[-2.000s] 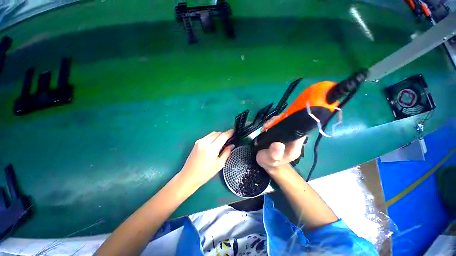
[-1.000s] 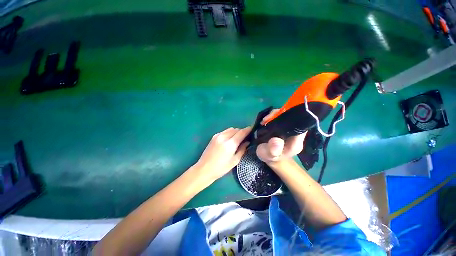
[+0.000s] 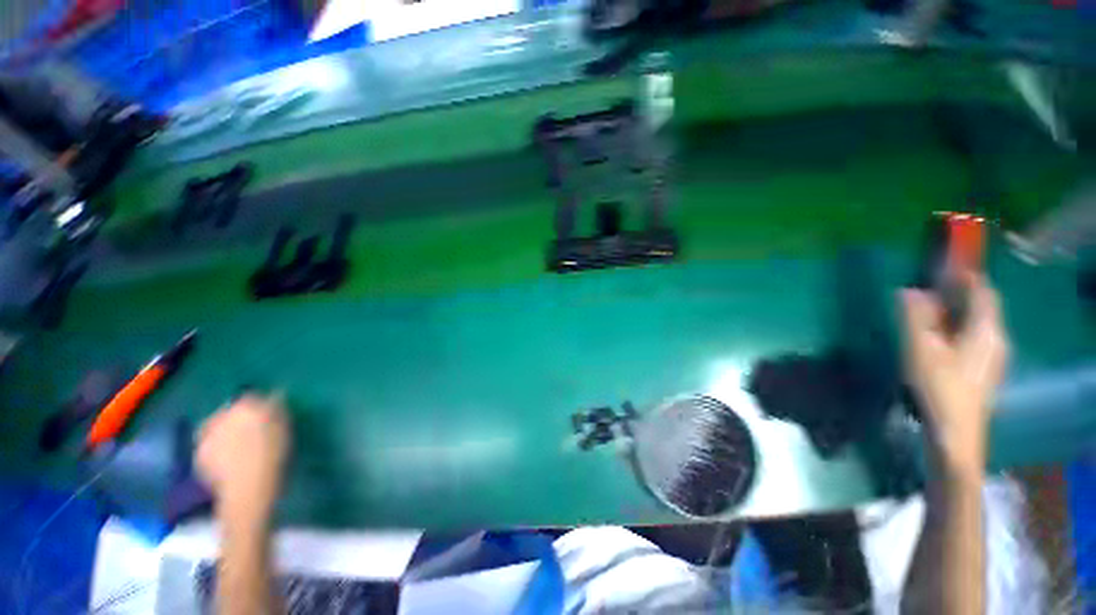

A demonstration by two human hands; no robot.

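Note:
The picture is blurred. My left hand [image 3: 244, 451] is at the lower left, fingers curled, beside a dark shape [image 3: 186, 490]; whether it grips that is unclear. My right hand [image 3: 958, 360] is at the right, closed around the orange and black electric screwdriver [image 3: 962, 246], whose far end is blurred. The round screw tray [image 3: 695, 457], with dark screws in it, lies between my hands near the bench's front edge. Small black blocks [image 3: 601, 423] lie just left of it. A larger dark heap [image 3: 808, 399] lies to its right.
Black brackets lie farther back on the green surface, at centre [image 3: 613, 250] and left [image 3: 301, 267], with another dark one [image 3: 214, 198] beyond. Another orange and black screwdriver [image 3: 130, 402] lies at far left. An open carton or white plastic [image 3: 949, 541] is below my right arm.
My hands have moved far apart from over the tray, left hand to the left, right hand to the right with the screwdriver. The bracket they worked on is no longer between them. The view has shifted.

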